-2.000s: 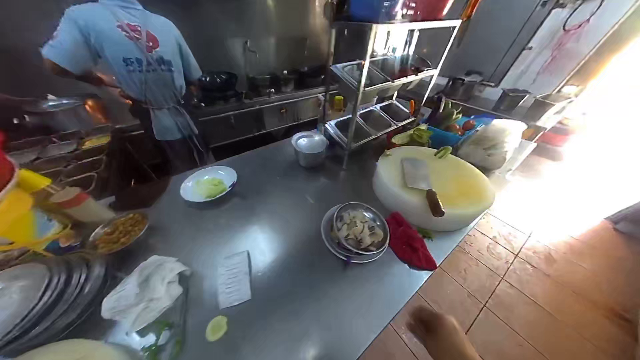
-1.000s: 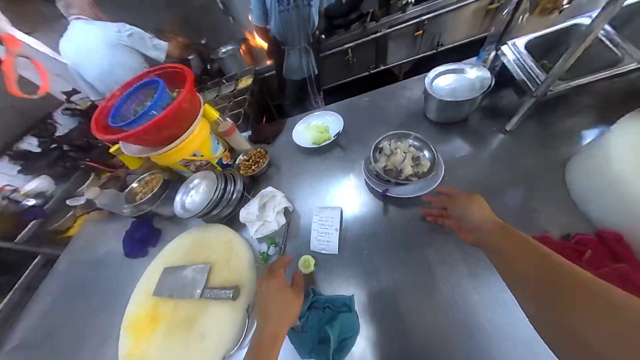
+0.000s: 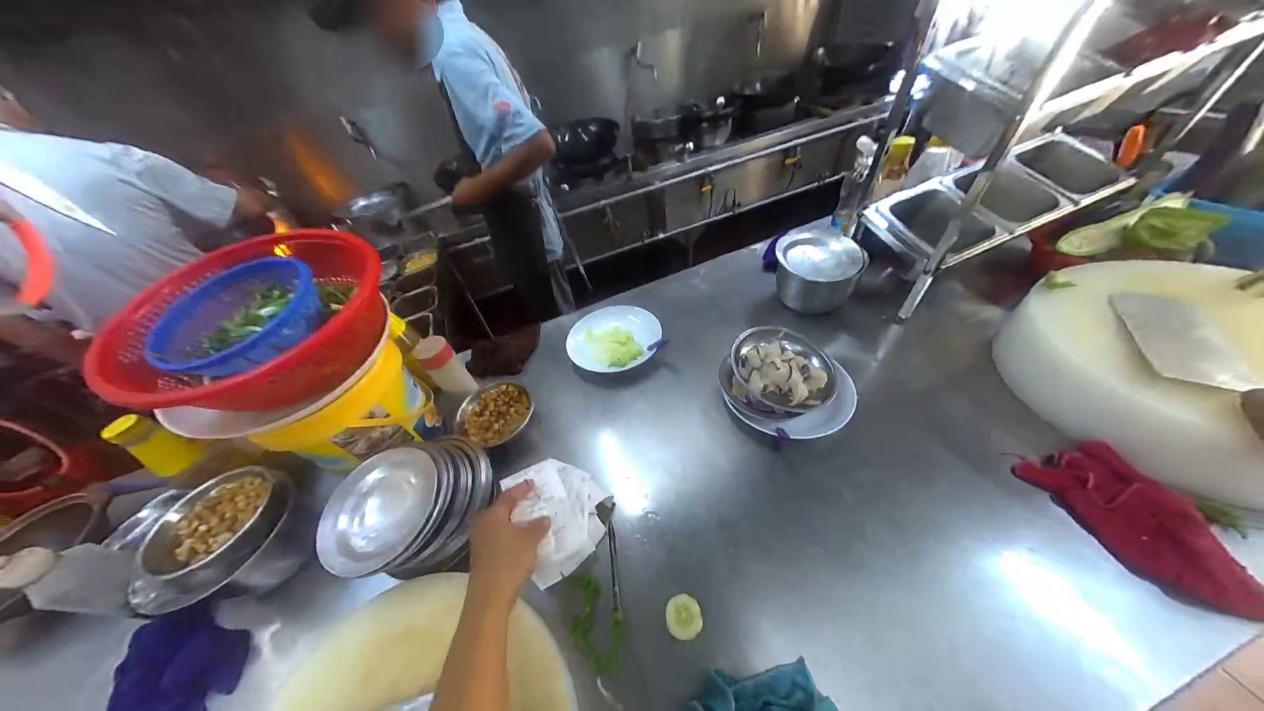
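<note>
My left hand [image 3: 512, 533] reaches in from the bottom and pinches white paper [image 3: 563, 518] beside a stack of metal plates [image 3: 380, 511]. My right hand is out of view. To the right, a metal bowl of pale sliced food [image 3: 783, 370] rests on stacked plates. A white plate of pale green pieces [image 3: 614, 339] is farther back. A cucumber slice [image 3: 683, 616] lies on the steel counter, near green herb sprigs [image 3: 592, 622] and a thin metal utensil. Below my forearm is a round cutting board [image 3: 346, 652].
A red basket [image 3: 232, 385] tops a yellow bucket at left. A lidded metal pot [image 3: 820, 272] stands near the rack. At right are a thick round block [image 3: 1066, 365] with a cleaver [image 3: 1175, 341] and a red cloth [image 3: 1145, 523]. A teal cloth [image 3: 765, 688] lies at the bottom. People work behind.
My left hand has moved from beside the cucumber slice to the white paper. The printed slip has left its spot on the counter. My right hand has gone out of view.
</note>
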